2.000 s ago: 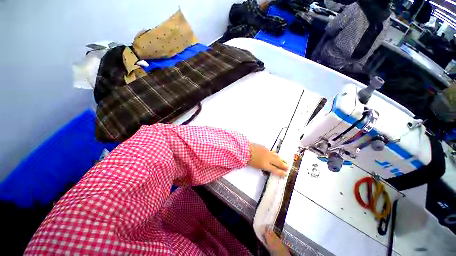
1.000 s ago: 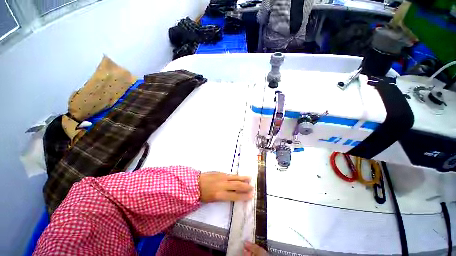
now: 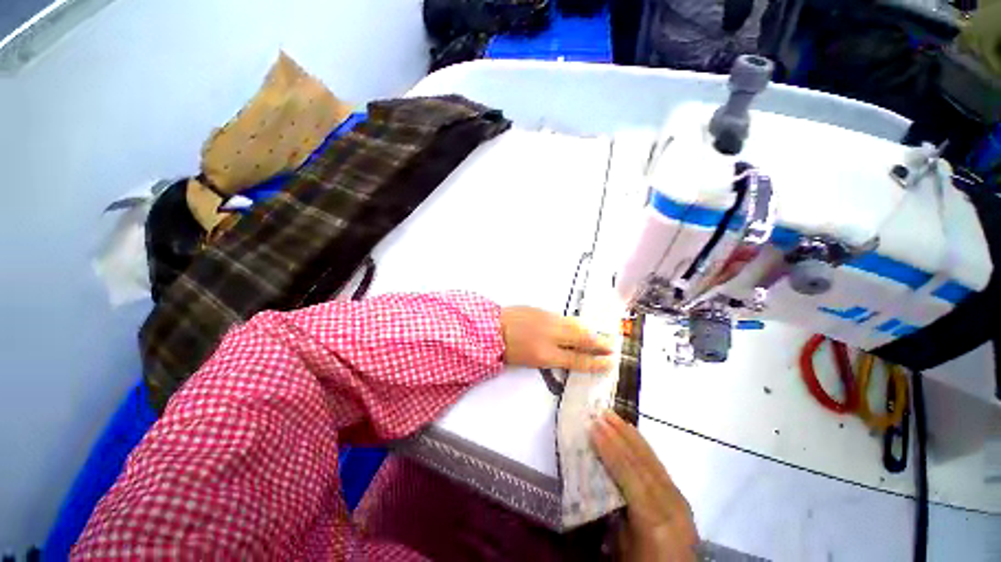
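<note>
The white strip lies lengthwise beside and partly over the dark plaid strip, which runs back to the needle area. My left hand lies flat on the white strip, left of and nearer than the presser foot, fingers pointing right. My right hand is at the table's front edge, its fingertips on the white strip's right side; its thumb and what lies under the palm are hidden. The white sewing machine head stands right of the strips.
A plaid bundle with tan dotted material lies at the left. Red and yellow scissors lie right of the needle. A slim dark tool lies left of the needle. A marked scale follows the front edge. A dark cord hangs right.
The view has turned. My right hand, barely in view at the bottom edge before, now reaches further up the white strip. My left hand is still on the strip, closer to the needle.
</note>
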